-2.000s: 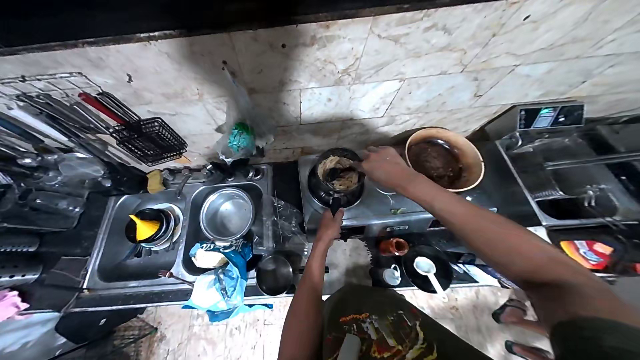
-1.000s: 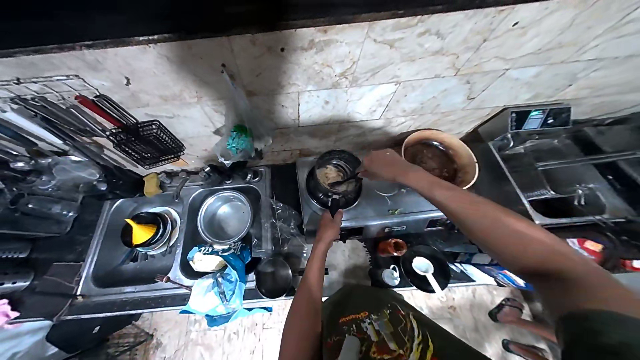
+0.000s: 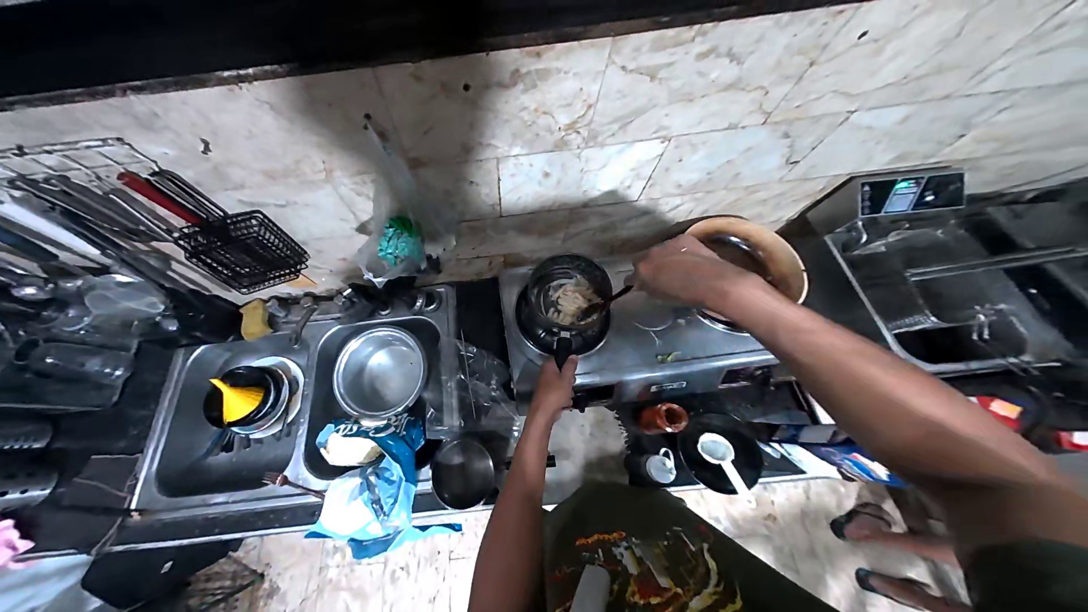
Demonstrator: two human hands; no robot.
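Observation:
My left hand (image 3: pixel 554 389) is closed around the black handle of a small dark pan (image 3: pixel 569 293) on the left burner of the stove (image 3: pixel 663 348). Pale, lumpy food (image 3: pixel 571 299) lies inside the pan. Above the stove, right of the pan, my right hand (image 3: pixel 680 270) holds a dark utensil (image 3: pixel 614 297), its tip in the food; its kind cannot be told. Behind my right hand and forearm, a wide tan-rimmed pot (image 3: pixel 795 255) stands at the right burner, partly hidden, with something dark inside.
On the left is a double sink (image 3: pixel 183 425) with a metal pot (image 3: pixel 380 372) and stacked dishes. A saucepan (image 3: pixel 463 473) and a blue plastic bag (image 3: pixel 365 501) lie at the near edge. A red-brown jar (image 3: pixel 663 417) and a black pan (image 3: pixel 721 472) stand before the stove. At lower right are another person's feet (image 3: pixel 867 520).
The food in the pan has shifted and spread differently. My right hand has moved slightly with the utensil, while my left hand stays on the handle.

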